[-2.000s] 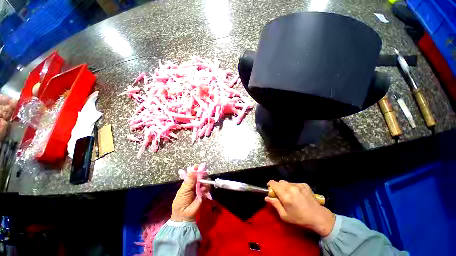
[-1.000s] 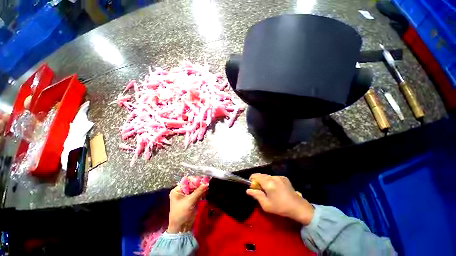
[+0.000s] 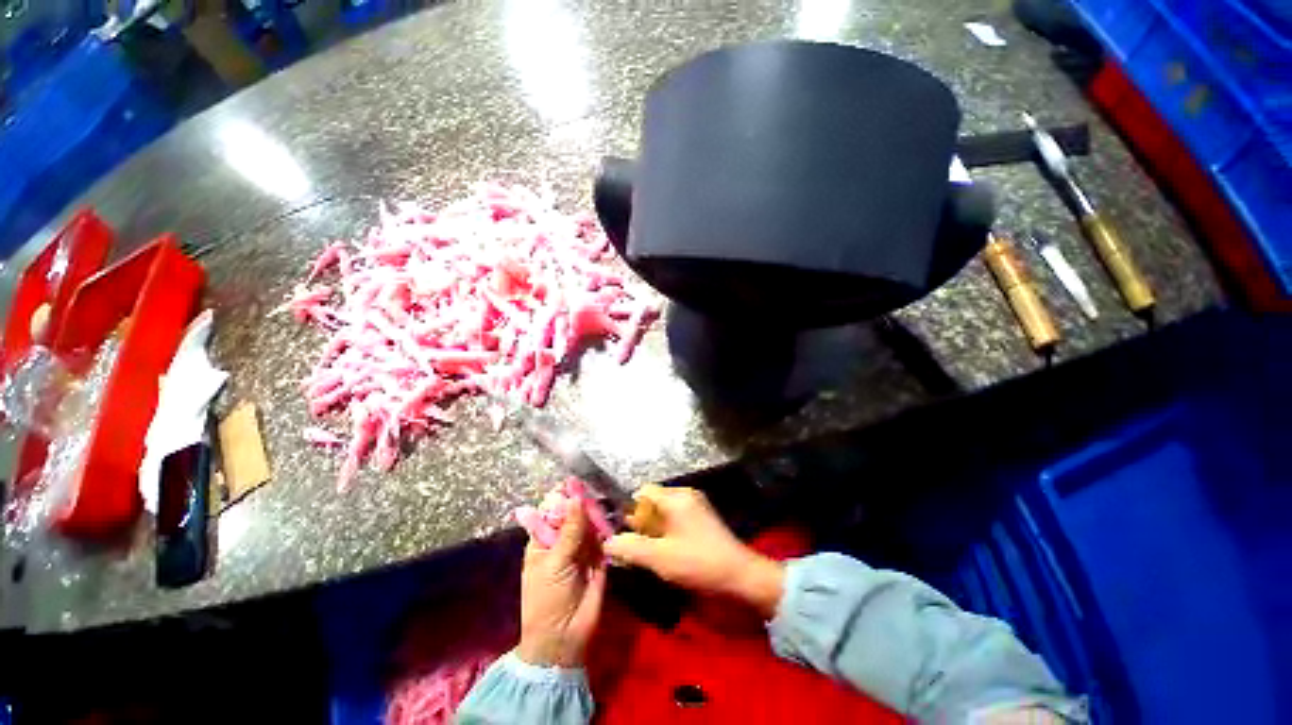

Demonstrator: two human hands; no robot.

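Observation:
My left hand (image 3: 561, 588) holds several pink moulded parts (image 3: 544, 523) between thumb and fingers just below the bench edge. My right hand (image 3: 697, 543) is shut on the wooden handle of the trimming knife (image 3: 581, 462). The blade points up and left, above the parts in my left hand, and looks blurred. My right fingertips are close beside the held parts; I cannot tell if they touch. A loose pile of pink parts (image 3: 468, 305) lies on the bench beyond my hands.
The black hooded fixture (image 3: 794, 163) stands right of the pile. Wooden-handled tools (image 3: 1023, 295) lie beyond it. Red trays (image 3: 135, 383), crumpled white paper (image 3: 182, 397), a smartphone (image 3: 183, 516) and cardboard (image 3: 242, 451) are at left. More pink parts (image 3: 437, 677) lie below the bench edge.
My right hand has moved left, close to my left hand, and the knife blade now slants more steeply. The bench and its objects have shifted left in the view.

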